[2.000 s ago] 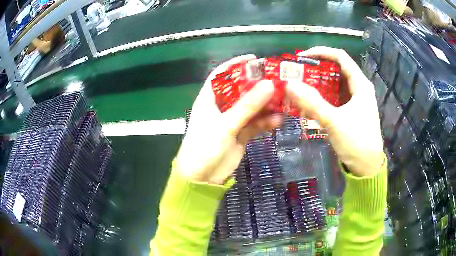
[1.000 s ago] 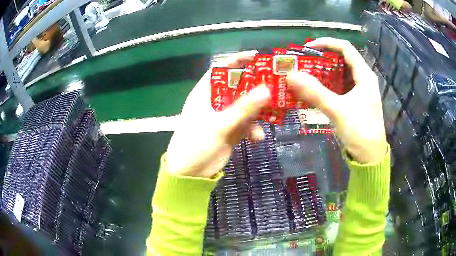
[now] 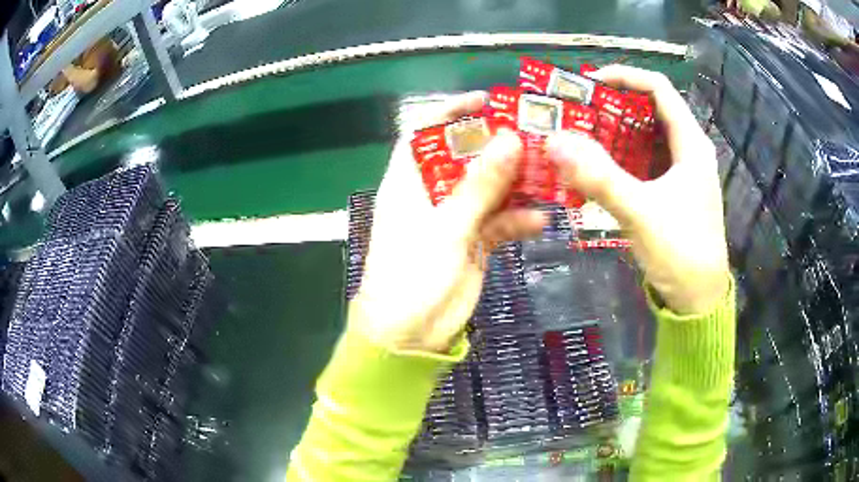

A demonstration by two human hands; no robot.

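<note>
Several red circuit boards point(image 3: 539, 162) are fanned out between my two hands, faces towards me, above the tray. Silver and gold metal parts show near their upper edges. My left hand point(image 3: 429, 226) holds the left side of the fan, thumb on the faces. My right hand point(image 3: 659, 198) holds the right side, thumb near the middle. Below, packed board rows point(image 3: 504, 377) stand on edge in a clear plastic tray point(image 3: 565, 292); a shorter reddish row point(image 3: 576, 362) is at their right. My hands and wrists hide part of the rows.
Dark ribbed stacks point(image 3: 80, 301) stand at the left, one with a white label. A tall, glossy wrapped stack point(image 3: 753, 188) stands at the right. A long green surface point(image 3: 283, 169) with pale edge strips crosses behind my hands. A metal frame point(image 3: 155, 56) is at the upper left.
The fan has shifted: a board now sticks up at the top centre, and the leftmost board is tilted. My left hand and sleeve have moved slightly right, uncovering the far-left row's upper end.
</note>
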